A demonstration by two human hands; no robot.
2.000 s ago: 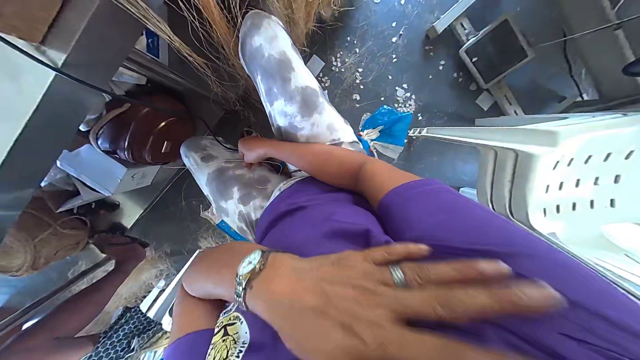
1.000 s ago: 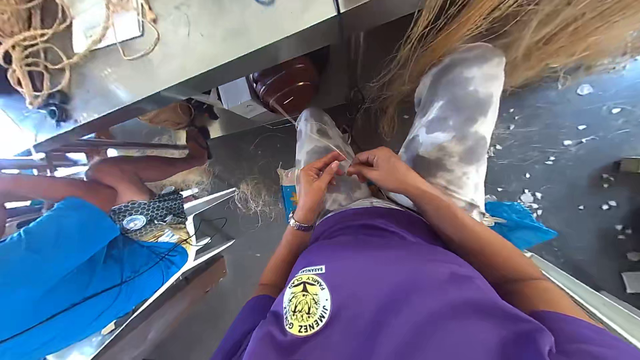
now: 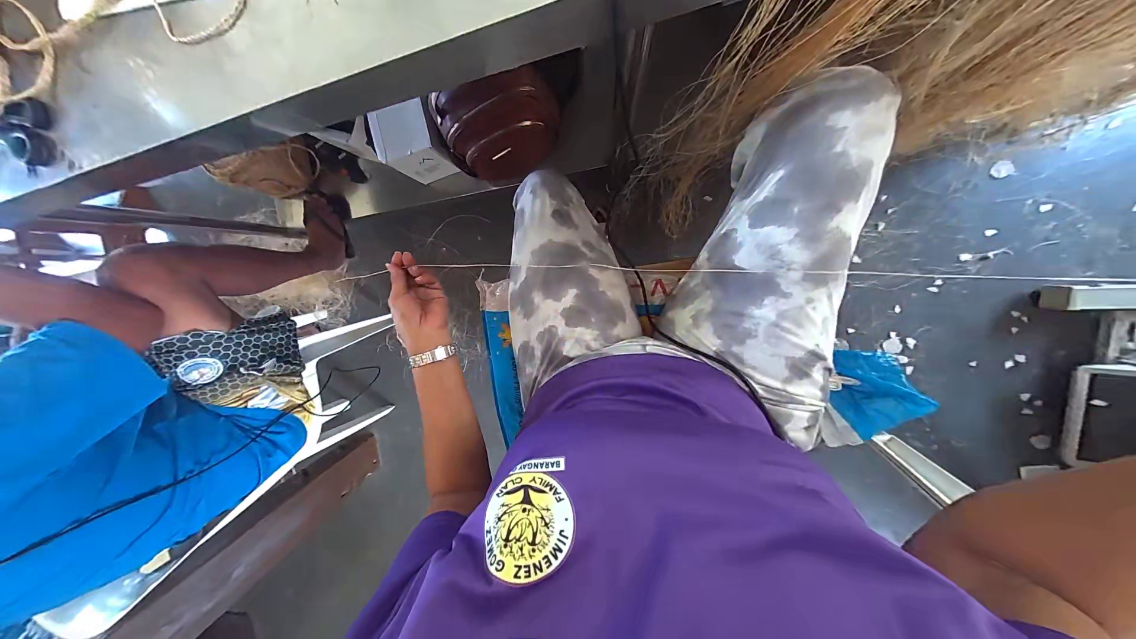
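Note:
My left hand [image 3: 419, 300], with a metal watch [image 3: 432, 356] at its wrist, pinches a thin pale strand of fibre [image 3: 568, 266] between thumb and fingertips. The strand runs nearly straight across above both my thighs and on to the right edge of the view. Only my right upper arm [image 3: 1038, 550] shows at the lower right; the hand is out of view, so what it holds is hidden. A large bundle of long brown fibres [image 3: 967, 71] lies beyond my knee at the upper right.
A person in a blue shirt [image 3: 133, 479] sits on a white chair [image 3: 312, 390] at the left. A metal table [image 3: 293, 53] crosses the upper left, with a brown rounded container [image 3: 501, 124] and white box [image 3: 413, 138] below. A blue plastic bag [image 3: 874, 395] lies right of my thigh.
My hands were close together over my lap one second ago. My left hand has moved out to the left, my right hand has left the view, and the strand is stretched across.

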